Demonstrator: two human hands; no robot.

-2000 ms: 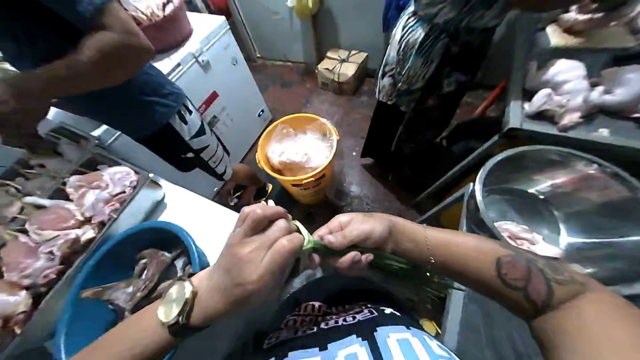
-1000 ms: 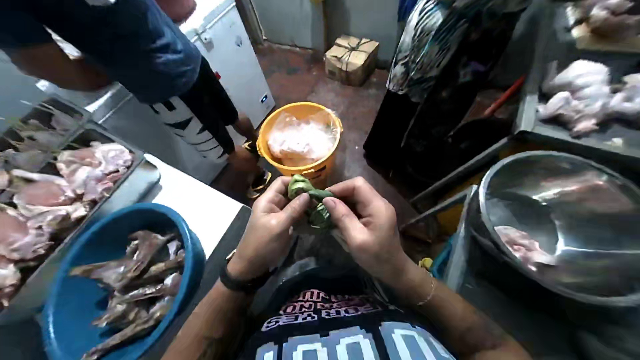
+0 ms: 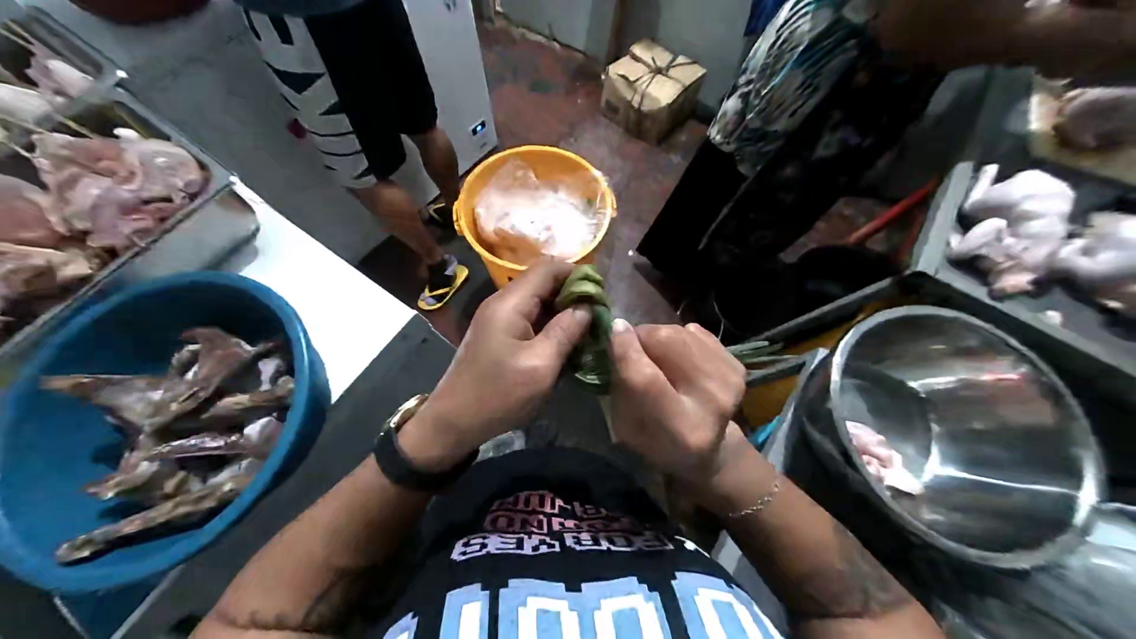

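Between my hands, in front of my chest, is a twisted bundle of long green leaves [image 3: 589,333], coiled at its top. My left hand [image 3: 524,355] grips it from the left, with the thumb pressed against the coil. My right hand [image 3: 670,382] is closed on its right side, and some thin green ends [image 3: 754,349] stick out past that hand. What the fingers cover of the bundle is hidden. Just beyond my hands stands a yellow bucket [image 3: 607,209] holding a clear plastic bag [image 3: 541,213].
Left are a blue basin [image 3: 311,355] of dark meat pieces and a metal tray [image 3: 209,209] of raw poultry. Right are a steel bowl [image 3: 1087,444] and raw chickens [image 3: 1021,222]. Two people stand ahead, near a tied cardboard box [image 3: 652,89].
My hands have come together from a spread, more level pose and now hold the leaves in a tight, upright coil. The person at the left has shifted within view. The view has tilted down.
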